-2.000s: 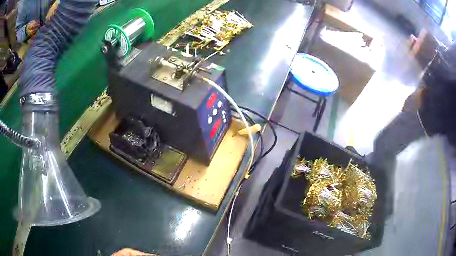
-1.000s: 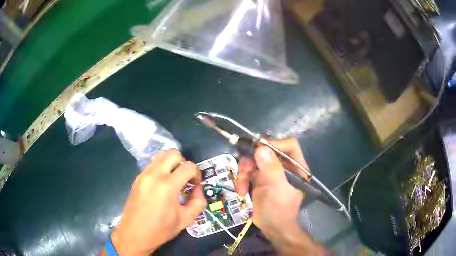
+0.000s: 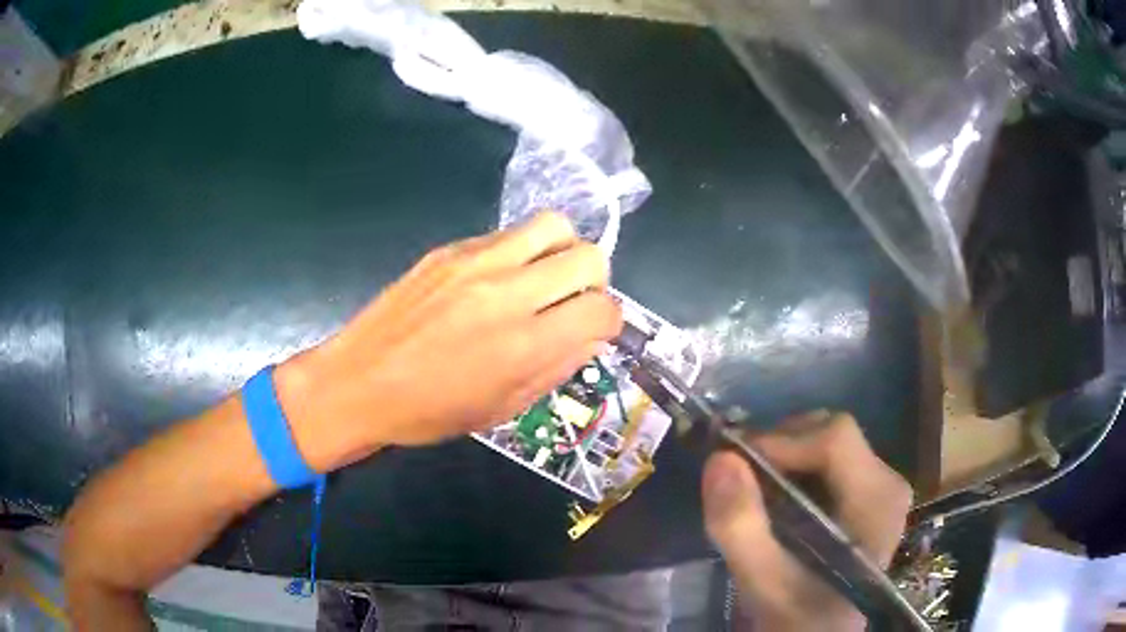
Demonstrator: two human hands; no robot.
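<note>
The open white socket housing [image 3: 685, 356] lies on the dark green bench, with a green circuit board [image 3: 540, 426] and thin wires inside. A brass strip [image 3: 608, 504] sticks out over its lower edge. My left hand [image 3: 494, 327], with a blue wrist strap [image 3: 274, 426], covers the housing's upper left part; its fingertips are bunched there, and what they pinch is hidden. My right hand [image 3: 809, 506] is closed around the soldering iron [image 3: 790, 494], whose front end reaches into the housing's upper right. The bagged cord [image 3: 556, 124] runs from the housing to the top left.
A clear plastic fume hood [image 3: 883, 136] hangs at the upper right. The black soldering station [image 3: 1031, 266] on its wooden board [image 3: 988, 451] stands at the right. A worn pale rail [image 3: 173, 47] runs along the far edge. Brass strips [image 3: 929, 593] show at the lower right.
The view has shifted, and the housing now appears turned. The iron, earlier held above the bench pointing away, now points into the housing. My left hand is still at the housing.
</note>
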